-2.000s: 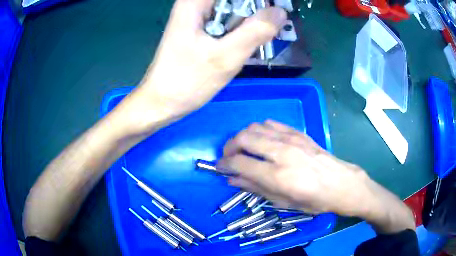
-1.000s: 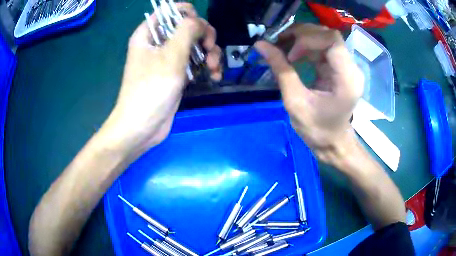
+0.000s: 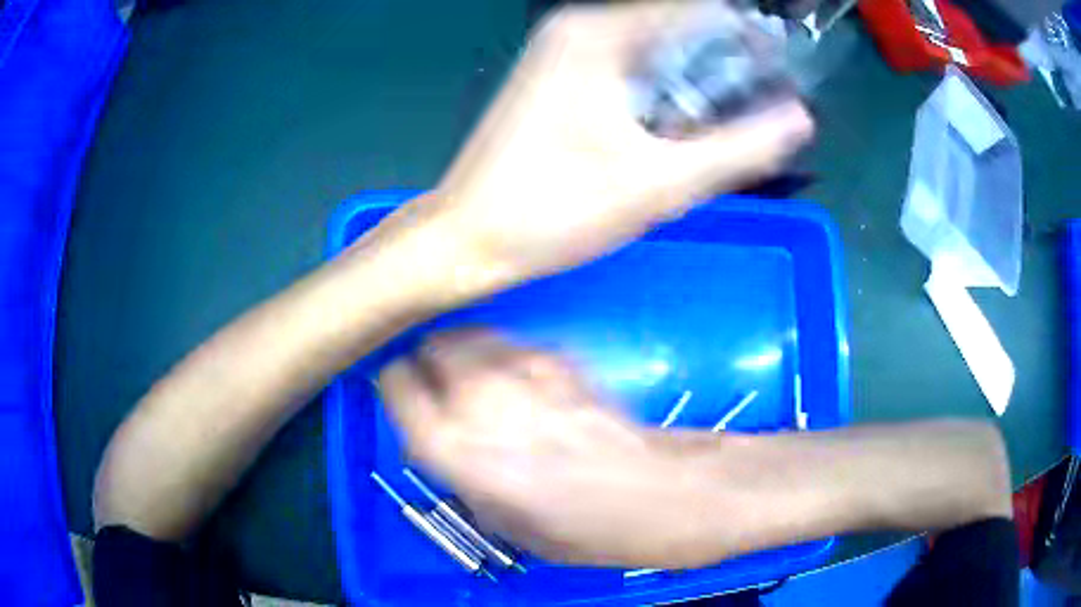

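Observation:
My left hand (image 3: 581,142) is at the top centre, in front of the press, closed around a blurred bunch of silver rod-and-tube parts (image 3: 711,71). It hides most of the press and the fixture. My right hand (image 3: 510,439) is motion-blurred, low over the left half of the blue parts tray (image 3: 839,344); whether it holds a part cannot be seen. Silver rod-and-tube parts (image 3: 441,536) lie in the tray's lower left, just below its fingers. Thin pins of other parts (image 3: 736,409) show above my right forearm, which hides their bodies.
A clear plastic box (image 3: 966,184) and a white strip (image 3: 974,344) lie right of the tray on the green mat. A red bin (image 3: 942,42) with metal pieces is at the upper right. A long blue bin (image 3: 48,296) runs along the left edge.
My right hand has gone from the press fixture down to the tray's left side. My left hand has moved right, across the front of the press, still holding its bunch. The view has shifted.

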